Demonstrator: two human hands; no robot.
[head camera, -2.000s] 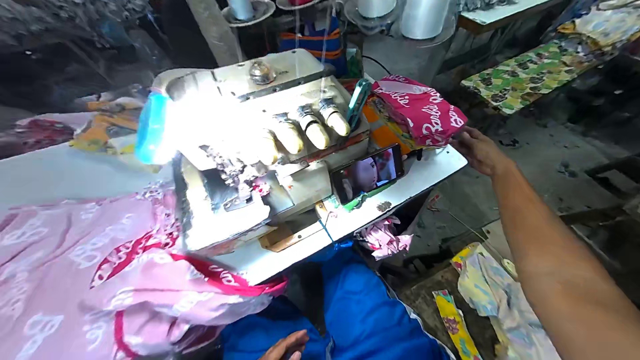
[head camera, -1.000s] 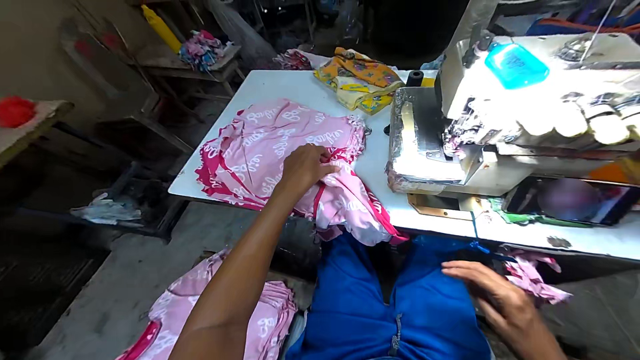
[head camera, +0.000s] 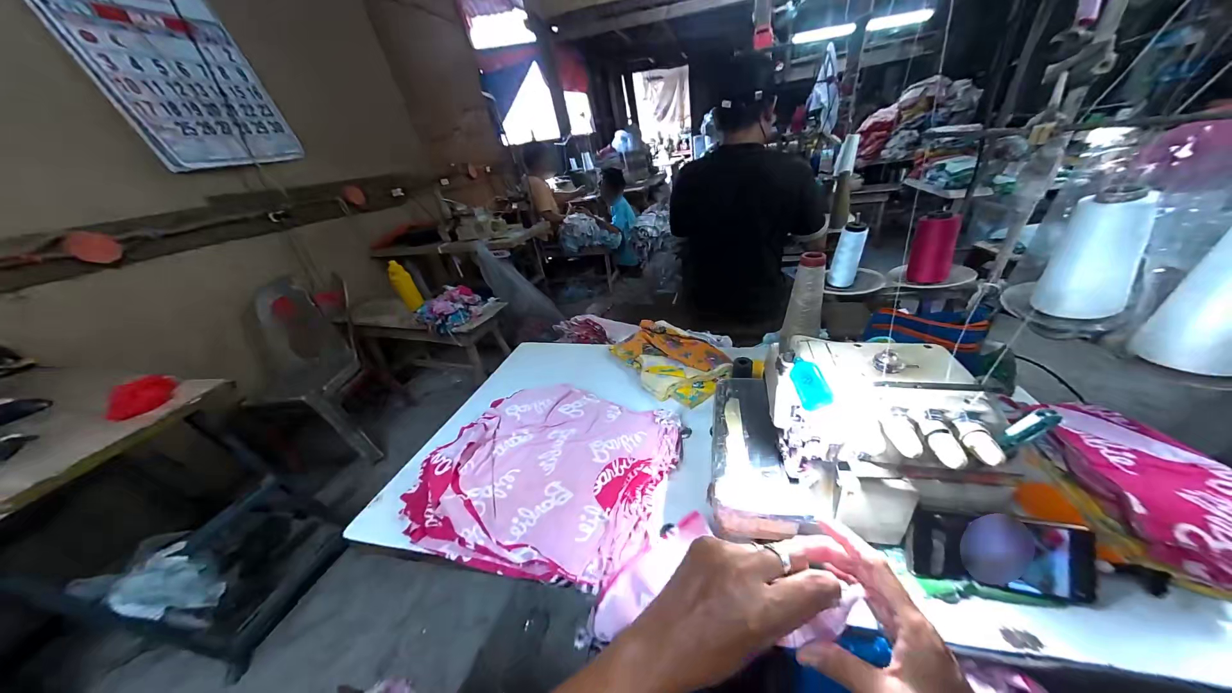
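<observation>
My left hand (head camera: 746, 602), with a ring on one finger, and my right hand (head camera: 881, 606) meet over a pink printed fabric piece (head camera: 640, 577) at the table's front edge, both gripping it. Just behind them stands an overlock sewing machine (head camera: 885, 385), its lamp lit. Left of the machine, a stack of pink printed fabric pieces (head camera: 549, 472) with darker pink edges lies on the white table (head camera: 385, 520). A smartphone (head camera: 1001, 558) lies on its side right of my hands, in front of the machine. Folded dark pink fabric (head camera: 1145, 472) rests at the right.
Yellow and orange fabric (head camera: 674, 356) lies behind the stack. Thread cones (head camera: 932, 248) stand behind the machine. A person in a black shirt (head camera: 746, 212) stands beyond, back turned, with other people farther off. A plastic chair (head camera: 308, 356) and a wooden bench (head camera: 423, 322) stand at the left.
My left hand has moved right from the pink stack, and my hands, apart before, are now together on a pink piece by the machine. The view has tilted up.
</observation>
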